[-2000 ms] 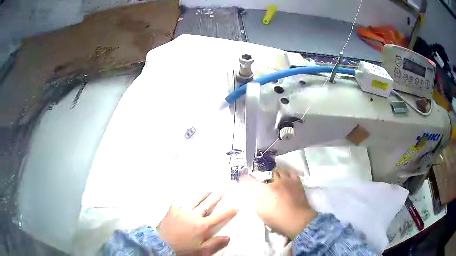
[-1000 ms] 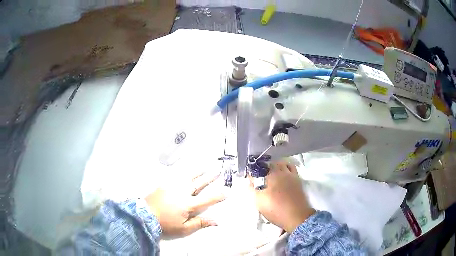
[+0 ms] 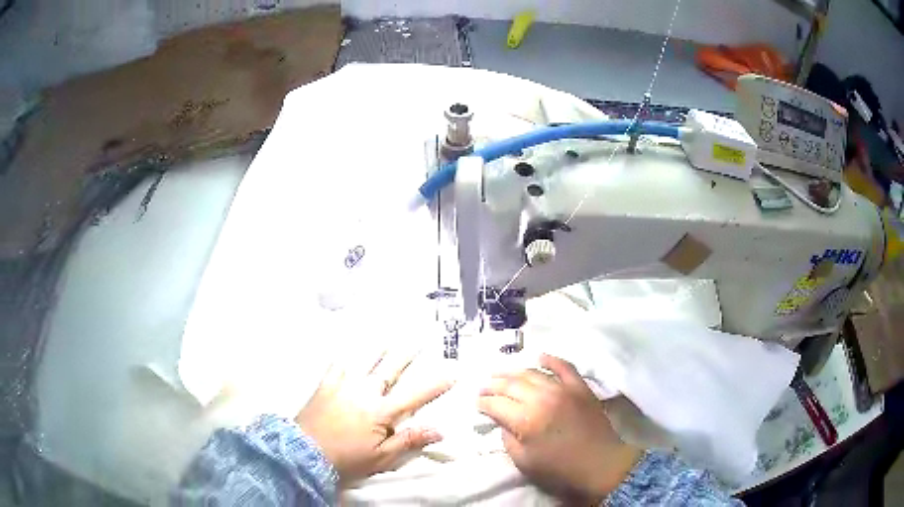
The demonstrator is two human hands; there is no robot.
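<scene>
White fabric (image 3: pixel 297 218) lies spread left of and under the sewing machine head (image 3: pixel 634 228), glaring under the lamp. The presser foot and needle area (image 3: pixel 506 315) is a small dark cluster at the head's left end. My left hand (image 3: pixel 362 426) lies flat on the fabric with fingers spread, front left of the needle. My right hand (image 3: pixel 555 426) rests on the fabric just in front of the needle, fingers bent and pointing left; whether it pinches cloth is not clear. More white cloth (image 3: pixel 694 386) lies right of my right hand, under the head.
A blue hose (image 3: pixel 555 134) runs along the head to a white box (image 3: pixel 719 146); a control panel (image 3: pixel 793 124) stands behind it. Red-handled snips (image 3: pixel 817 411) lie at right. Brown cardboard (image 3: pixel 198 89), a yellow-green tool (image 3: pixel 518 30) and an orange cloth (image 3: pixel 743 65) lie at the back.
My right hand has drawn back from beside the needle towards me. My left hand has stayed spread on the cloth, moving slightly. The camera view has shifted a little.
</scene>
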